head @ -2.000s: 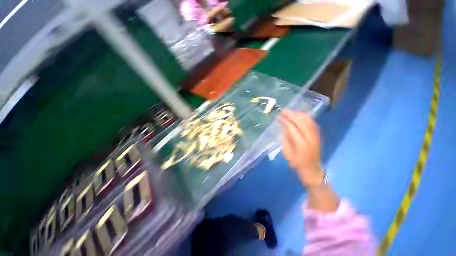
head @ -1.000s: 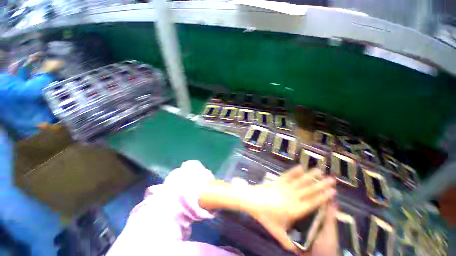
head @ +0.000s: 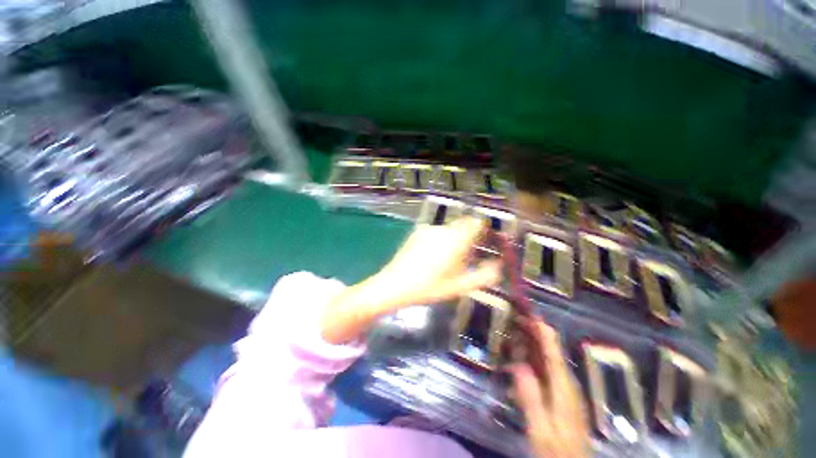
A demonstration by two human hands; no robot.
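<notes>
A dark red flip phone is seen nearly edge-on and blurred over the tray. My right hand is shut around its lower end. My left hand comes from the left, its fingertips and thumb close to the phone's upper end; blur hides whether they touch it. Below lies a clear blister tray with phones in its pockets. A cream-bordered phone lies in the back row, and another lies in the front row. My hands hide some pockets.
More phone trays lie behind. Stacked trays stand at left beyond the green bench top. A grey post rises behind. A cream waste pile is at right. A brown box is at lower left.
The view has swung from the waste pile to the phone tray. My left hand has risen off the front row towards the back row. The red phone now shows raised between my hands.
</notes>
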